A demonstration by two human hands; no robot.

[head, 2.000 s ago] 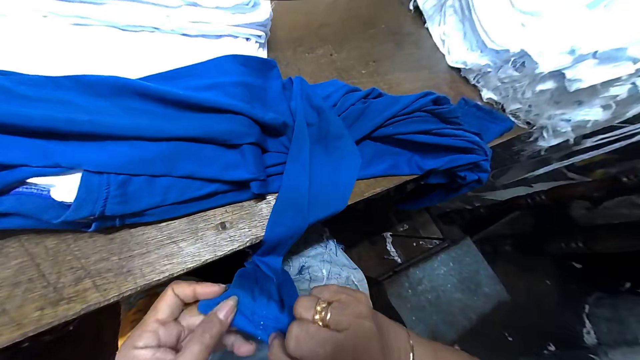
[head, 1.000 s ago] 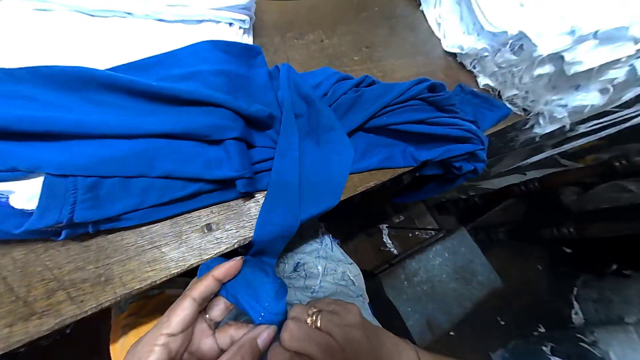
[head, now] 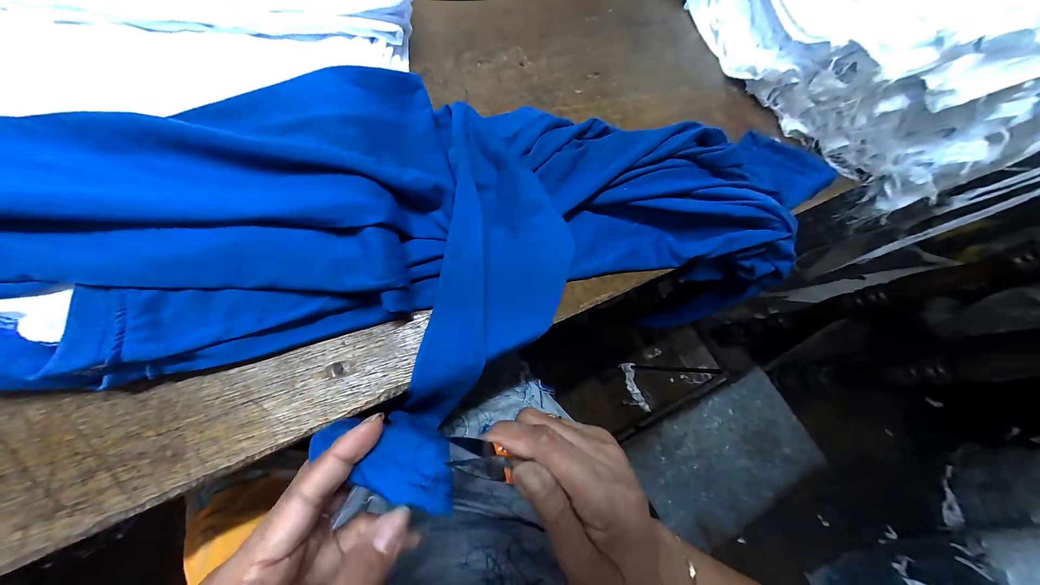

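A blue knit garment point(head: 309, 195) lies bunched along the wooden table, with one strip of it hanging over the front edge towards me. My left hand point(head: 325, 504) holds the end of that strip between thumb and fingers, below the table edge. In my right hand point(head: 569, 479) is a small cutting tool with orange handle parts, probably thread snips point(head: 483, 461); its dark blades stand apart and point left at the cloth's edge. The palm hides most of the tool. Loose threads show on the cloth in my lap beneath.
White folded cloth point(head: 203, 57) is stacked at the back left of the wooden table point(head: 203, 439). A pile of white fabric with frayed edges point(head: 910, 89) lies at the back right. Below the table on the right are dark machine or furniture parts, with thread scraps on the floor.
My right hand has drawn away to the right from the blue cloth, and the orange-handled tool now shows in it. My left hand still holds the strip's end.
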